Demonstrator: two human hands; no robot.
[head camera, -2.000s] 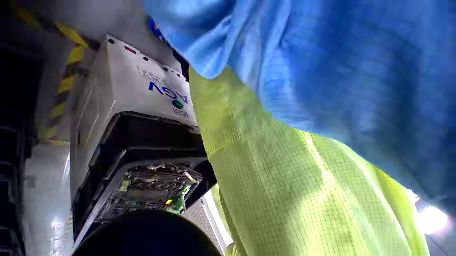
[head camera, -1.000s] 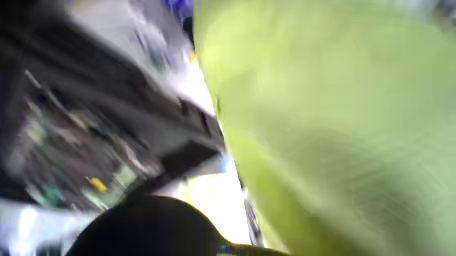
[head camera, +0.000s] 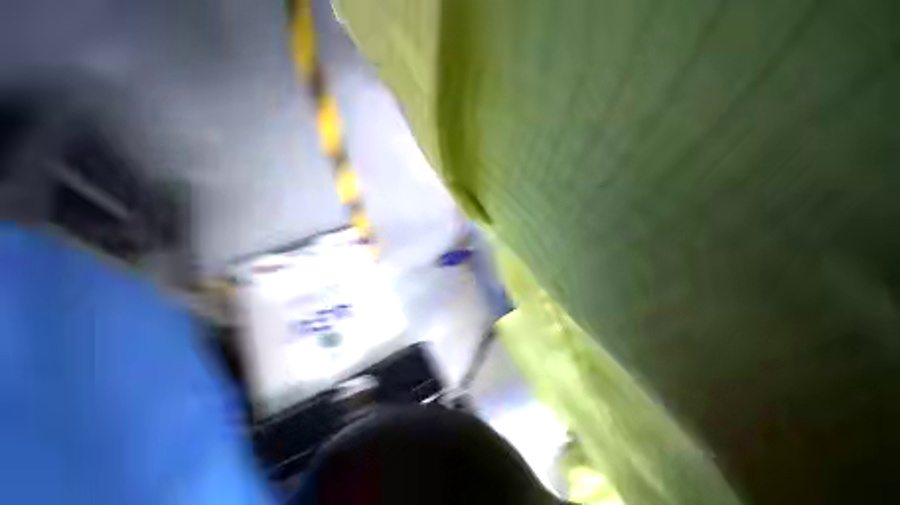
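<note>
Neither of my hands is in view. Nearest in front of me, yellow-green smock cloth (head camera: 671, 197) fills the right side of the view, with a lighter fold running down to the lower edge. A white machine cabinet (head camera: 316, 330) with blurred blue lettering stands at lower centre-left. A black tote (head camera: 340, 404) is against its lower side, and what is in it cannot be told. A smooth dark rounded object (head camera: 424, 459) covers part of the tote at the lower edge.
Blue cloth (head camera: 99, 375) fills the lower left, close to the camera. Yellow-black hazard tape (head camera: 331, 123) runs down the grey floor (head camera: 227, 89) to the cabinet. Blurred dark shapes (head camera: 99, 187), perhaps crates, stand at the left. The view is tilted and blurred.
The view has swung. The jumbled boards in the black tote no longer show. The cabinet now shows at lower centre-left, farther off, and blue cloth has come in at lower left.
</note>
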